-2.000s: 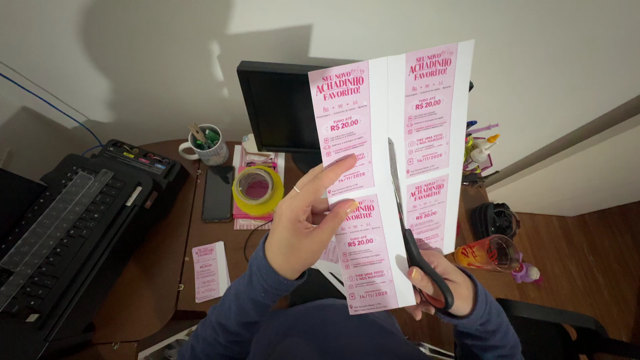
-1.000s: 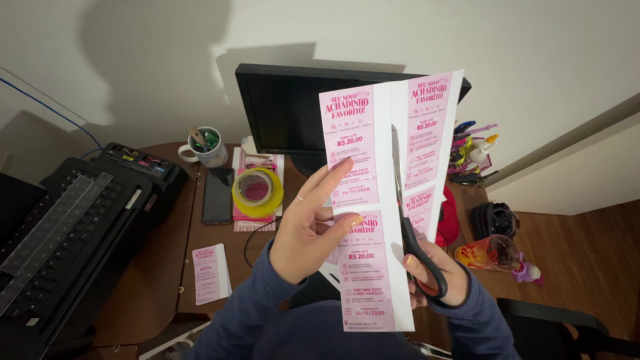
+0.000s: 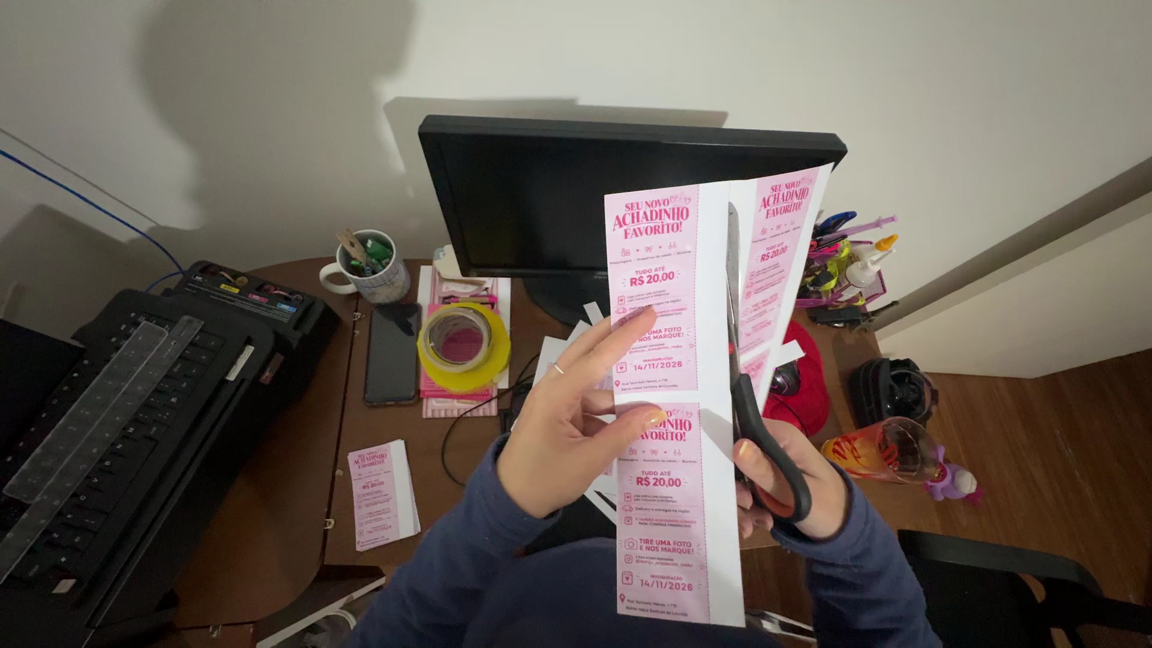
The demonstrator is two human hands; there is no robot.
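Note:
A white sheet printed with pink flyers [image 3: 661, 504] is held up before the monitor. My left hand [image 3: 576, 423] pinches its left part, the thumb and fingers lying over the print; a ring is on one finger. In my right hand [image 3: 796, 477] are black-handled scissors [image 3: 772, 450], their blades upright along the white strip between the two flyer columns. Below the blades the sheet is parted, and its right-hand column tilts back behind the scissors. Part of the right fingers is hidden by the paper and handles.
On the brown desk lie a stack of cut flyers [image 3: 382, 495], a phone [image 3: 392, 353], tape rolls [image 3: 463, 346] and a mug [image 3: 367, 270]. A black printer [image 3: 216, 360] and keyboard stand left, a monitor [image 3: 540, 207] behind. A plastic cup [image 3: 886, 450] and a pen holder [image 3: 846, 270] are at right.
The sheet and both hands have shifted slightly lower and to the right in view. The right-hand column now leans further back from the left one.

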